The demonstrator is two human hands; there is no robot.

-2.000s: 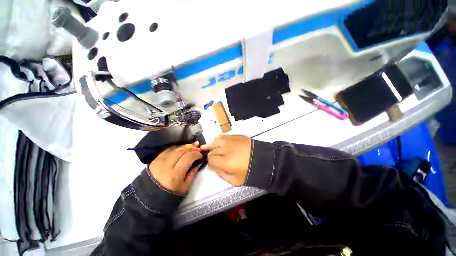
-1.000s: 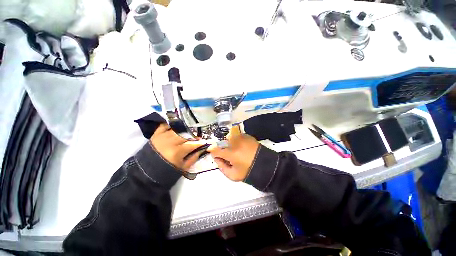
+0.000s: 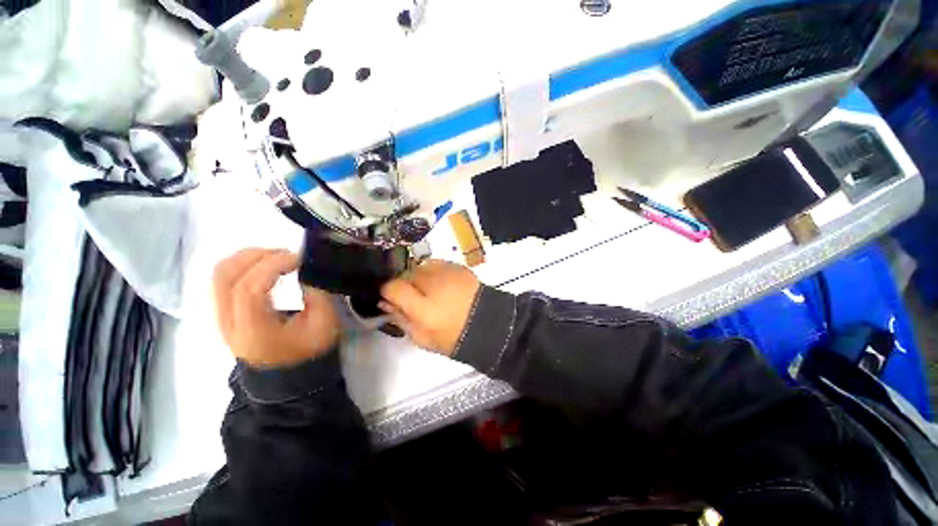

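A small black fabric piece (image 3: 348,265) lies under the presser foot (image 3: 409,232) of the white sewing machine (image 3: 607,123). My right hand (image 3: 437,303) has its fingertips on the piece's right front edge, just in front of the needle area. My left hand (image 3: 276,308) is at the piece's left end, thumb and fingers curved with a gap between them; its fingertips are at the fabric's edge, and whether they grip it I cannot tell. The needle tip is too small to see.
Behind my right hand lie a tan block (image 3: 467,238) and a stack of black cut pieces (image 3: 535,193). Pens (image 3: 663,216) and a smartphone (image 3: 761,197) lie at right. A bundle of striped panels (image 3: 108,360) is at left. A blue crate (image 3: 823,318) is below the table.
My left hand has moved left and its fingers have spread from the right hand. The black piece now shows flatter under the machine head. The camera view has also shifted.
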